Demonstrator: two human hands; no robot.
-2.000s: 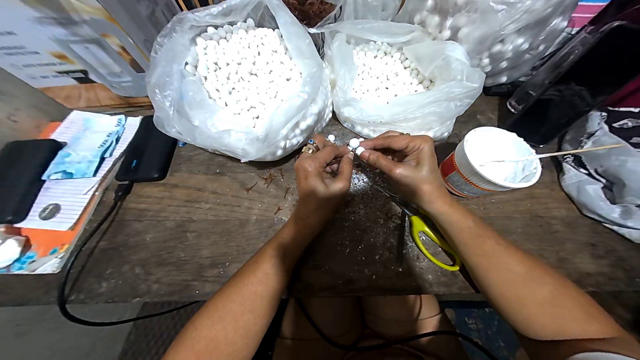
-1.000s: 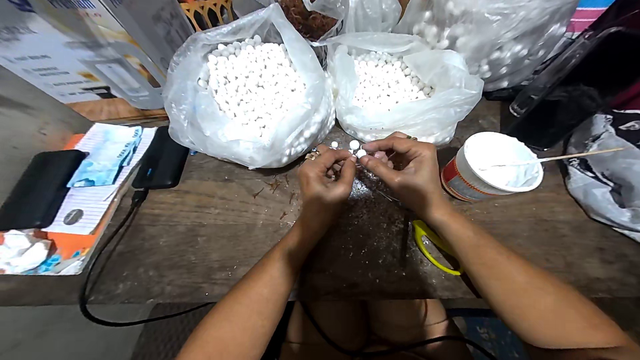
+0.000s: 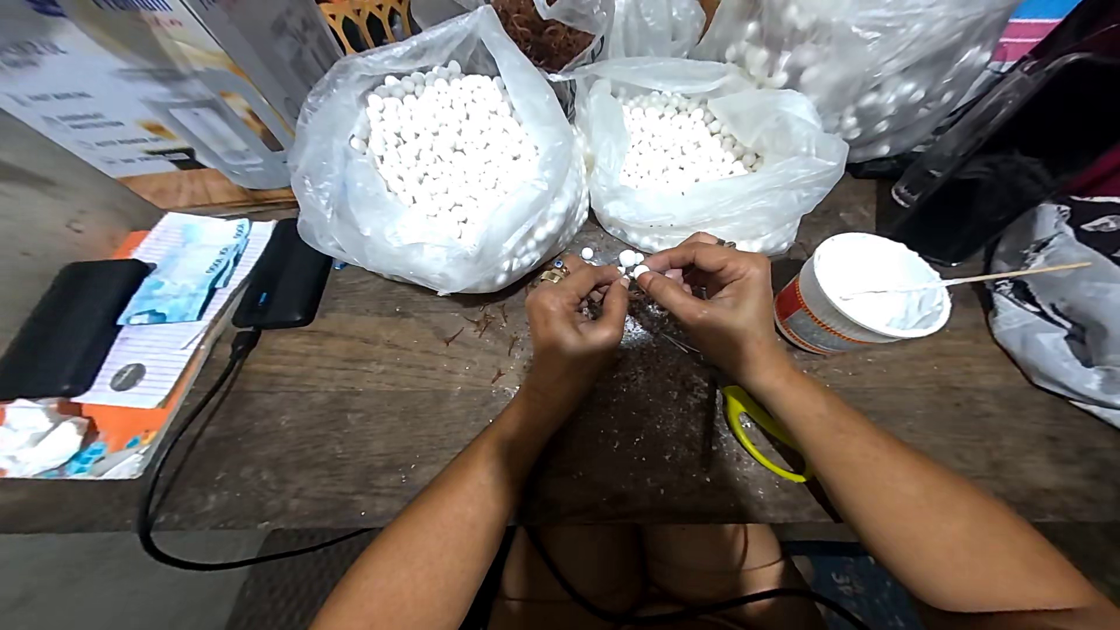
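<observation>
My left hand (image 3: 577, 306) and my right hand (image 3: 713, 293) meet at the middle of the wooden table. Their fingertips pinch a small cluster of white balls (image 3: 641, 271); what joins the balls is too small to tell. Another white ball (image 3: 587, 253) shows just above my left fingers. Beyond the hands stand two plastic bags of white balls, a larger one (image 3: 451, 157) at left and a smaller one (image 3: 687, 144) at right. Scissors with a yellow-green handle (image 3: 761, 437) lie partly under my right forearm. Right of that hand is a tub of white paste (image 3: 862, 289) with a wooden stick (image 3: 1006, 276) across it.
A black power bank (image 3: 282, 276) with a cable, banknotes (image 3: 188, 271), lined paper and another black device (image 3: 70, 328) lie at left. A printed box (image 3: 175, 79) stands behind them. Brown fibres fill a bag (image 3: 542, 35) at the back. A crumpled plastic bag (image 3: 1063, 306) lies far right.
Both hands stay together at nearly the same spot, with small finger movements. The view has shifted slightly.
</observation>
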